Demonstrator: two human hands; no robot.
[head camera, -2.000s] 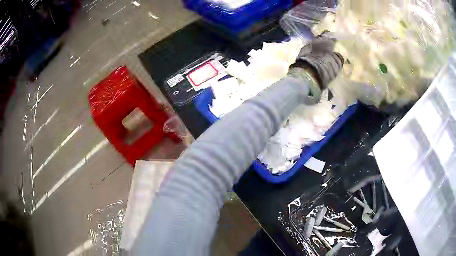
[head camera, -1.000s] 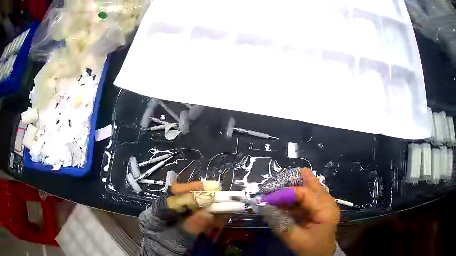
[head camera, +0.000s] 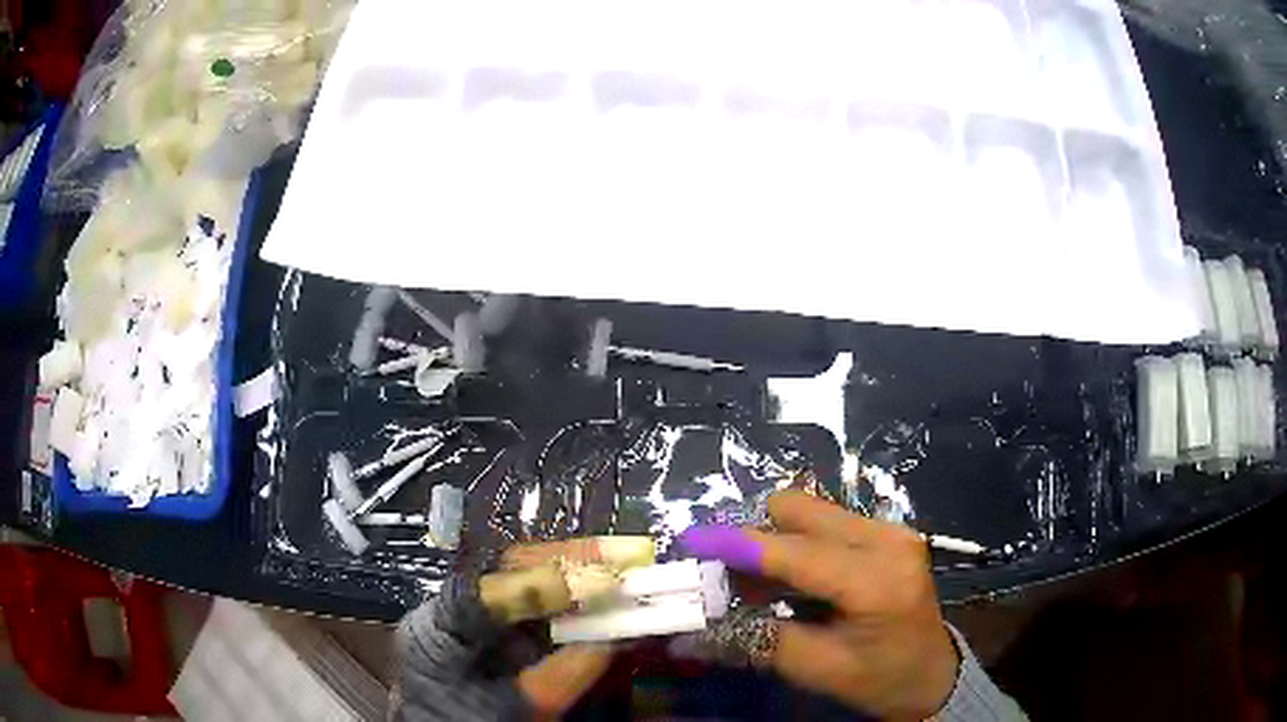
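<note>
My left hand (head camera: 522, 607), in a grey knit glove with pale fingertip covers, holds two white rectangular units (head camera: 628, 618) side by side at the bottom centre. My right hand (head camera: 847, 600), with a purple finger cot, touches a small grey-white part (head camera: 716, 588) at the right ends of the units. Its fingers are partly blurred. A clear blister tray (head camera: 579, 423) lies behind the hands on the dark bench. T-shaped stemmed parts (head camera: 374, 494) lie in its left pockets, and one more (head camera: 663, 358) lies near its back middle.
A large white blister tray (head camera: 706, 198) covers the back middle. At left are a blue bin (head camera: 233, 339) of white flat pieces and a clear bag of cream foam pieces (head camera: 198, 71). White units (head camera: 1207, 409) stand in rows at right. A red stool (head camera: 71, 642) is at lower left.
Over two seconds, the view has swung from the bin to the bench middle. An arm was over the bin; now both hands are together at the white units. Since one second ago, the units have tilted slightly.
</note>
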